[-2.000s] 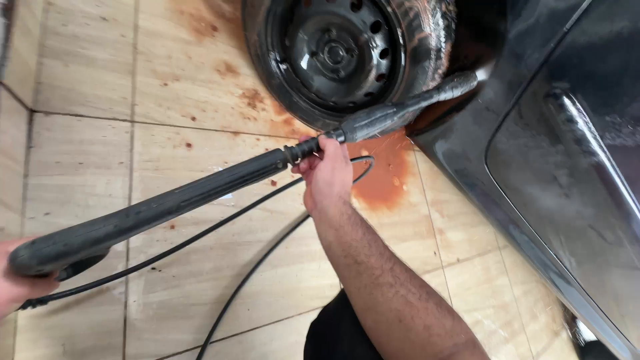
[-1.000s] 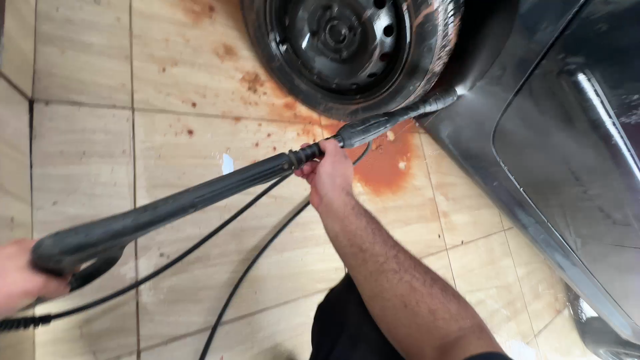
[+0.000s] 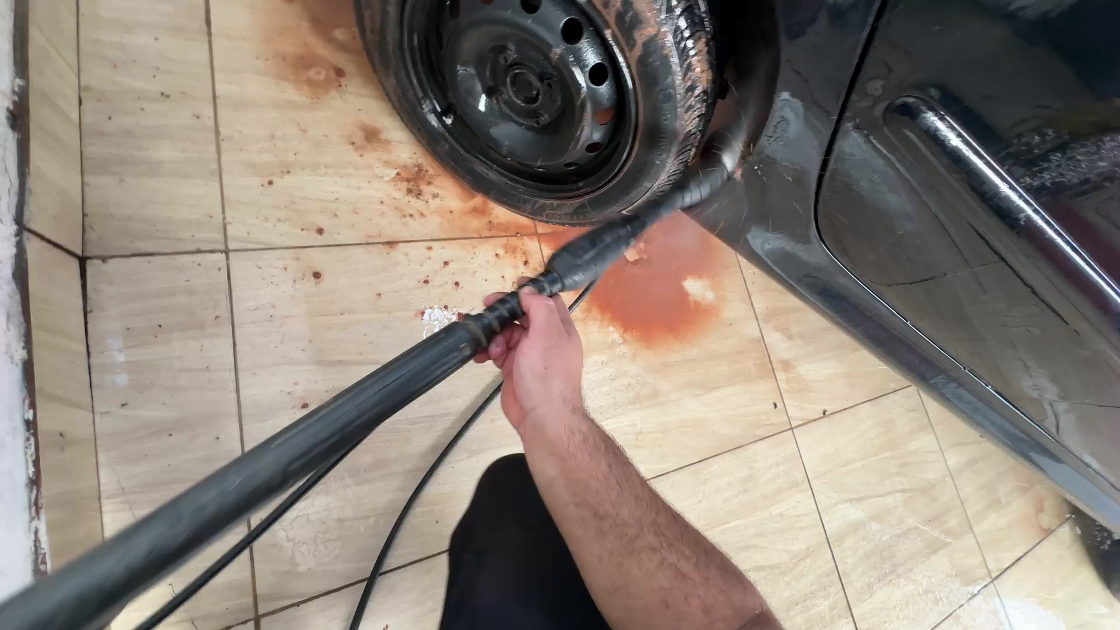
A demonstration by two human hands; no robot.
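Observation:
My right hand (image 3: 541, 350) is closed around the ribbed black collar of a pressure washer lance (image 3: 350, 420). The lance runs from the lower left corner up to the right, and its blurred nozzle (image 3: 707, 185) is at the lower body edge just behind a car wheel (image 3: 525, 87). Fine spray shows at the nozzle tip, against the dark car body (image 3: 787, 201). The wheel has a black steel rim, and its tyre tread (image 3: 687, 96) bears reddish-brown mud. My left hand is out of view, as is the rear end of the lance.
Reddish muddy water (image 3: 656, 297) lies on the beige tiled floor (image 3: 350, 289) below the wheel. A thin black hose (image 3: 429, 477) curves beneath the lance. The car door (image 3: 945, 201) fills the upper right. A tiled wall edge (image 3: 52, 350) stands at the left. My dark-clothed leg (image 3: 512, 560) is at the bottom.
My left hand, at the lance's rear in both earlier frames, has gone out of view at the left. My right hand keeps its hold on the collar.

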